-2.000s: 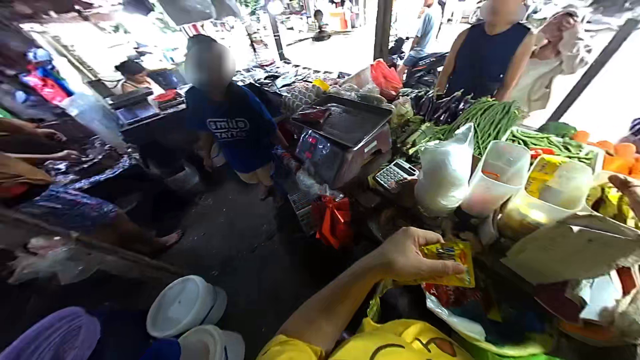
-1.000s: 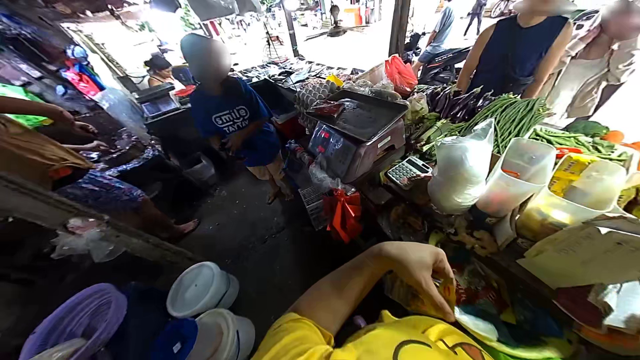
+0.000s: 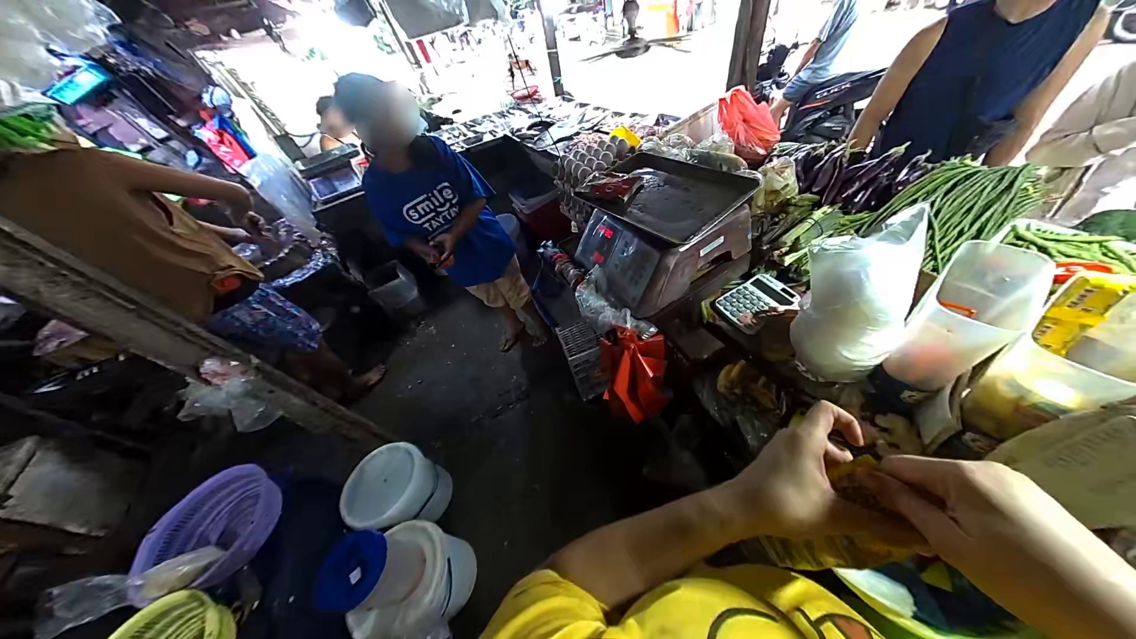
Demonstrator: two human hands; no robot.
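At the lower right, my left hand [image 3: 803, 470] and my right hand [image 3: 954, 506] meet in front of my yellow shirt. Both are closed on a yellow packet [image 3: 856, 479], most of it hidden by the fingers. Below them lies a green-rimmed container [image 3: 874, 590] with dark and pale things in it. Just beyond my hands stand a filled clear plastic bag [image 3: 861, 297] and a translucent plastic container [image 3: 976, 311]. A calculator [image 3: 756, 303] rests on the stall to the left of the bag.
A digital scale with a metal tray [image 3: 674, 195] stands beside egg trays [image 3: 590, 164]. Eggplants [image 3: 843, 173] and long green beans [image 3: 967, 204] lie behind. A person in a blue shirt [image 3: 444, 209] stands in the aisle. White buckets [image 3: 386, 486] and a purple basket [image 3: 213, 519] are at lower left.
The yellow packet was held up in my left hand two seconds ago; it is now lower and between both hands. My right hand has come into view.
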